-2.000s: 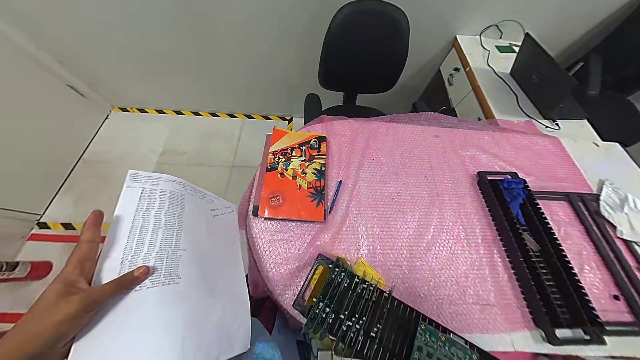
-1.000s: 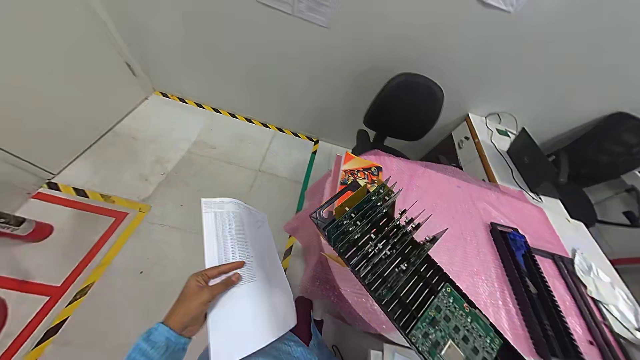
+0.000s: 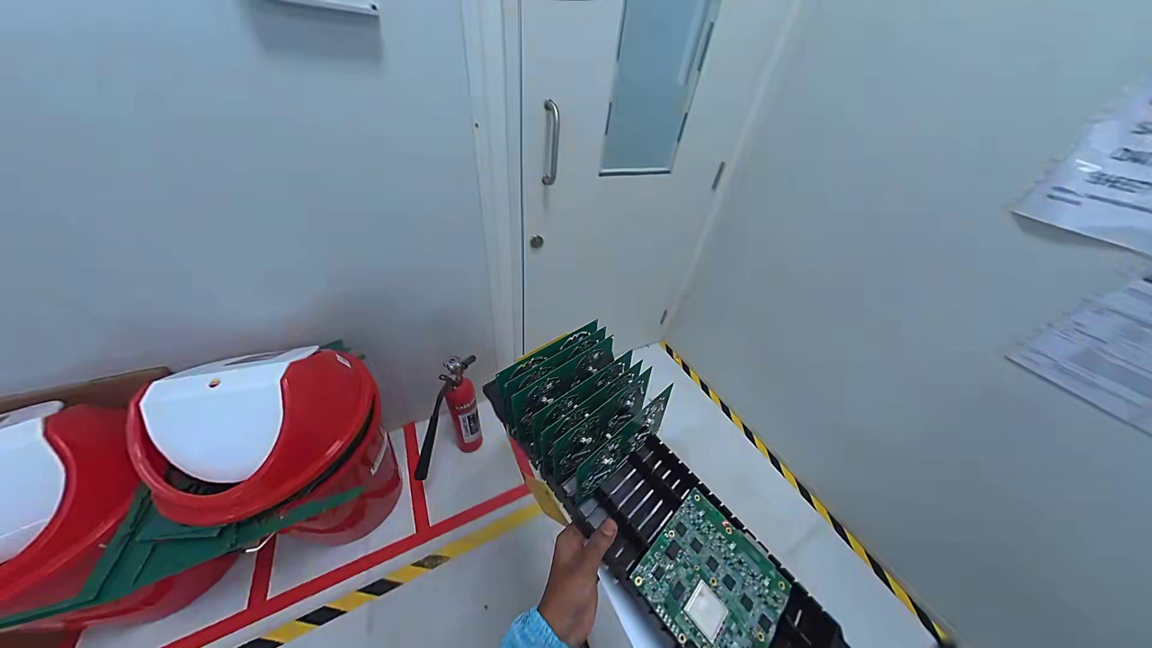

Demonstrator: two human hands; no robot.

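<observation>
My left hand [image 3: 576,576], in a light blue sleeve, grips the near edge of a black slotted circuit board rack [image 3: 650,486], thumb on top. Several green circuit boards [image 3: 576,396] stand upright in the slots at its far end. A larger green circuit board [image 3: 711,576] with a square silver part lies flat over the near end. Below the rack and beside my left hand, a strip of white paper [image 3: 630,614] shows; whether my fingers hold it too is hidden. My right hand is not in view.
Red buckets [image 3: 351,513] with white-and-red lids stand at the left by the wall. Next to them is a red fire extinguisher [image 3: 464,414]. A white door [image 3: 603,261] with a metal handle is ahead. Striped tape [image 3: 792,477] edges the floor, and printed sheets [image 3: 1098,351] hang on the right wall.
The view has swung left, from the pink-covered table to the door and buckets. My left hand, earlier on the paper sheets alone, now grips the rack, which is off the table.
</observation>
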